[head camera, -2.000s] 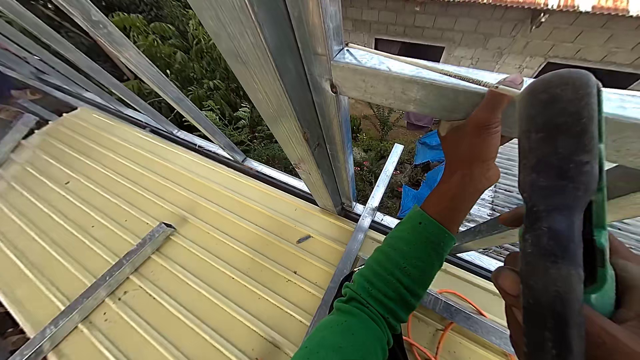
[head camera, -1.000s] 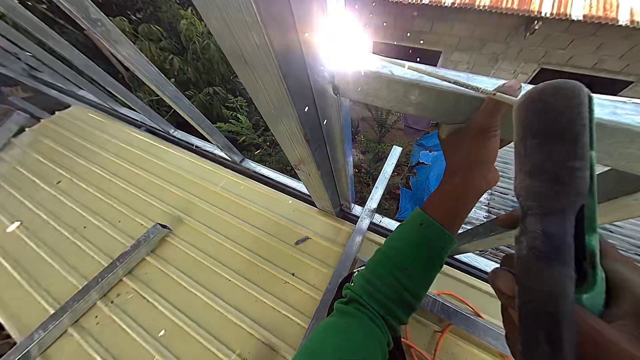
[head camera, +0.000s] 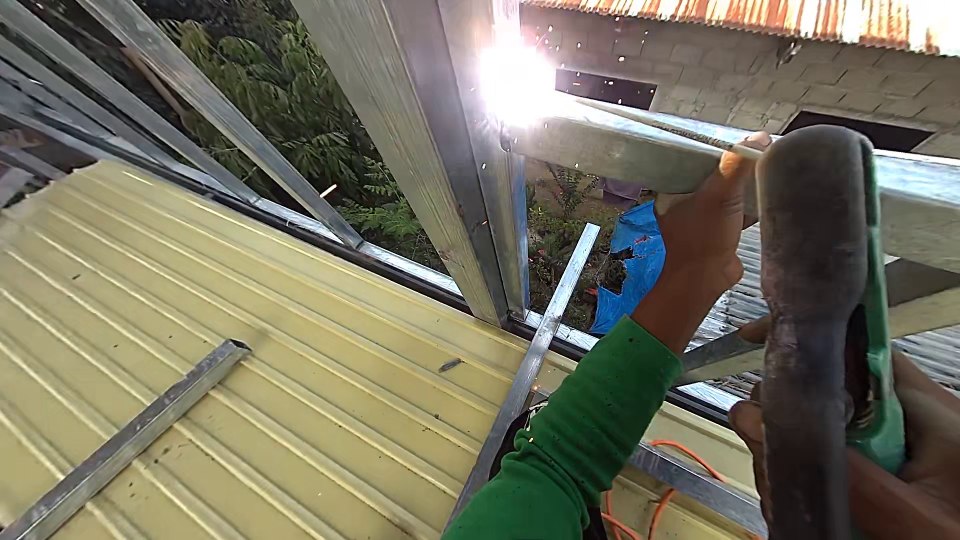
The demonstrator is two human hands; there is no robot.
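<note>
My right hand (head camera: 892, 465) grips a green and dark welding electrode holder (head camera: 814, 300) at the right. From its head a thin welding electrode (head camera: 660, 127) runs left to a white arc glare (head camera: 517, 82) with sparks, where a horizontal galvanized steel tube (head camera: 615, 146) meets upright metal studs (head camera: 450, 150). My left hand (head camera: 701, 225), in a green sleeve, is at the horizontal tube, with a finger by the electrode near the holder. Whether its fingers close around the tube cannot be made out. The glare hides the joint.
Yellow ribbed metal sheeting (head camera: 300, 360) spreads below, with a loose steel tube (head camera: 135, 442) on it. A narrow metal bar (head camera: 532, 360) slants beside my left sleeve. An orange cable (head camera: 660, 502) lies lower right. Slanted metal studs (head camera: 225, 120) stand left; a block wall (head camera: 720, 67) is beyond.
Two seconds ago no arc showed at the joint; a bright glare with sparks appeared there one second ago and is still present. Both hands keep nearly the same places.
</note>
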